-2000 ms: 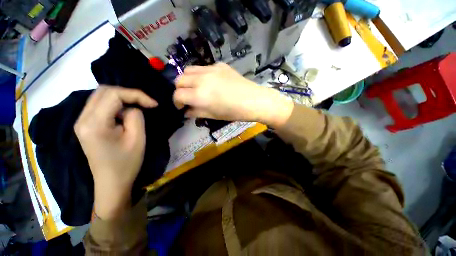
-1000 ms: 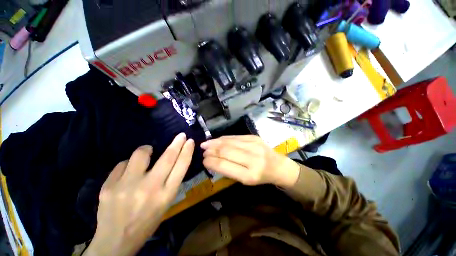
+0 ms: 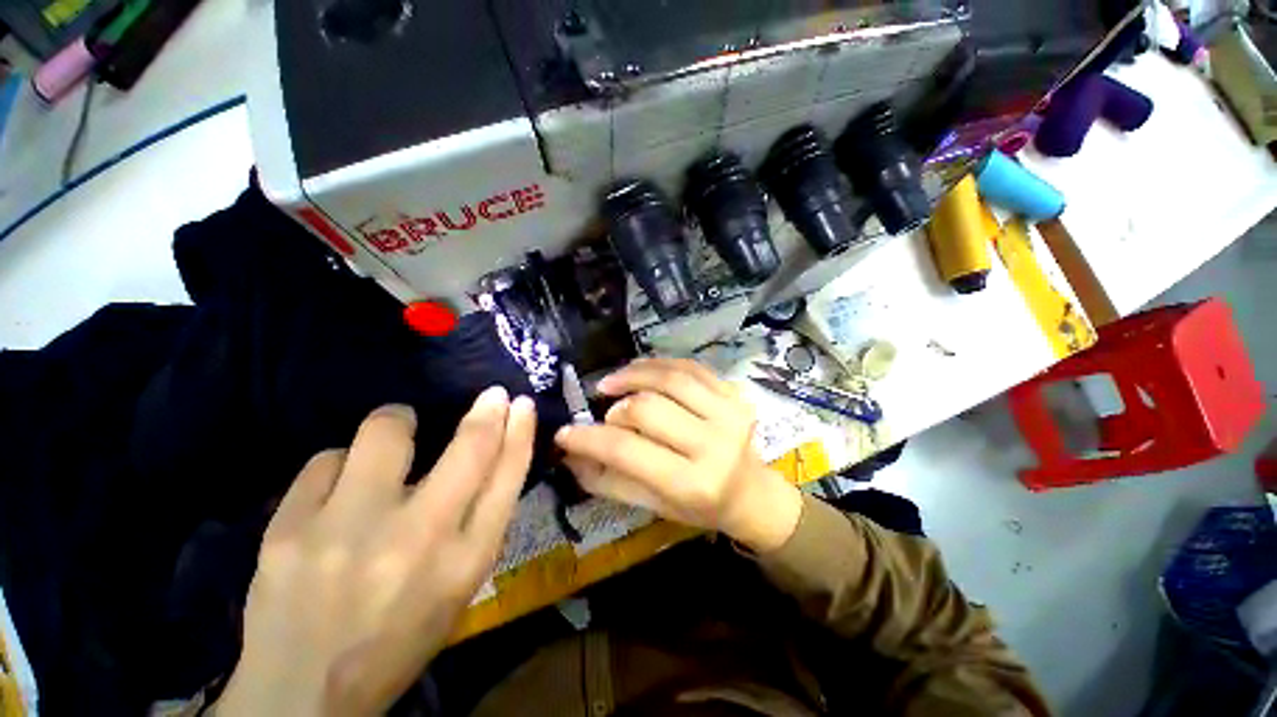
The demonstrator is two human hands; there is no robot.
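Observation:
The black garment (image 3: 280,364) lies in a large dark heap left of and in front of the overlock machine (image 3: 420,154). Its edge is at the shiny presser foot area (image 3: 529,350), beside a red dot. My left hand (image 3: 385,539) lies on the fabric, fingers spread and fingertips pressing it just in front of the foot. My right hand (image 3: 679,441) is right of the foot, with thumb and fingertips close together at the fabric's right edge. Whether cloth is pinched between them is hard to tell.
Thread snips and tweezers (image 3: 819,392) lie right of the machine. Mustard (image 3: 959,238), light blue (image 3: 1022,185) and purple (image 3: 1071,119) thread cones lie beyond. Yellow tape (image 3: 560,572) edges the table. A red stool (image 3: 1211,371) stands at the right.
Since the first frame, my left hand has opened and flattened onto the fabric and the garment edge shows at the foot. In the last second, the view shifted and my right fingers bent a little.

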